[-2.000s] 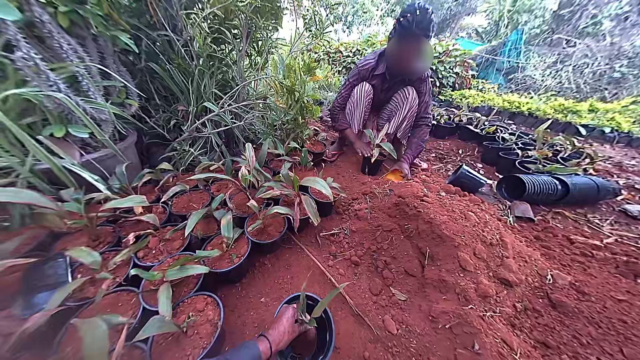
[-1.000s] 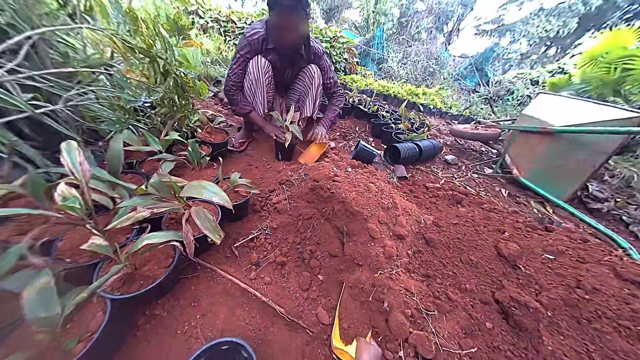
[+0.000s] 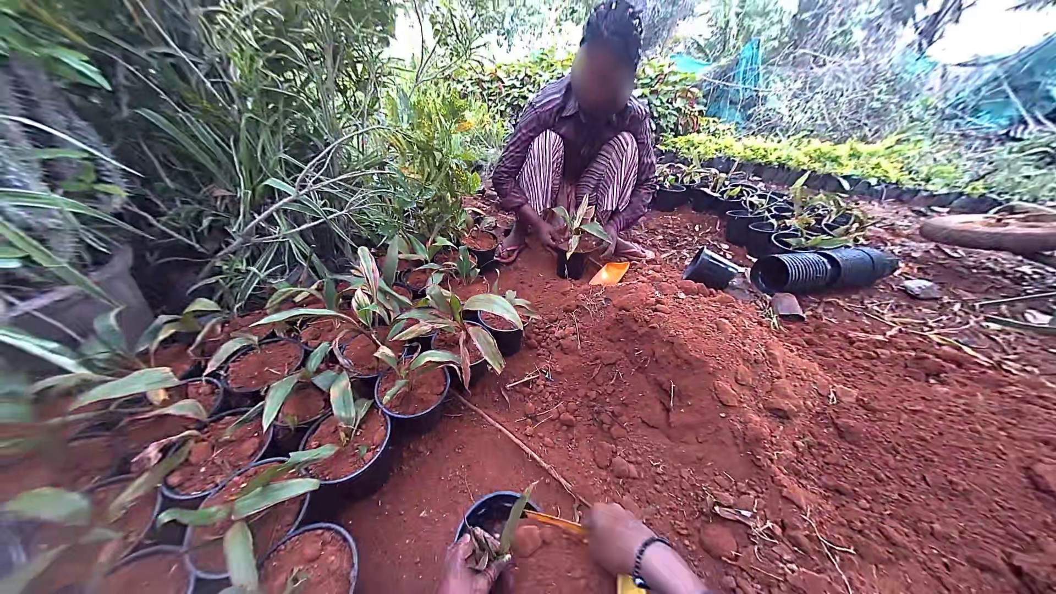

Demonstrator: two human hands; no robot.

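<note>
At the bottom centre, a black plastic pot (image 3: 488,501) stands on red soil. My left hand (image 3: 472,565) is at its near rim, with its fingers around the base of a small leafy plant (image 3: 515,521). To its right, my right hand (image 3: 617,540), with a dark bracelet at the wrist, is closed on a yellow hand trowel (image 3: 561,523), whose blade reaches over the pot. Red soil lies at the near side of the pot, partly covering it from view. A mound of loose red soil (image 3: 701,363) rises beyond my right hand.
Potted plants (image 3: 417,392) crowd the left side. Ahead squats a person (image 3: 577,157), both hands at a potted plant (image 3: 571,262), beside an orange trowel (image 3: 610,274). Empty black pots (image 3: 792,273) lie at the right, near a tyre-like ring (image 3: 990,232). A thin stick (image 3: 524,448) crosses the soil.
My right hand has brought the yellow trowel from the soil to the pot. My left hand, out of view one second ago, shows again at the pot. The view has swung back left.
</note>
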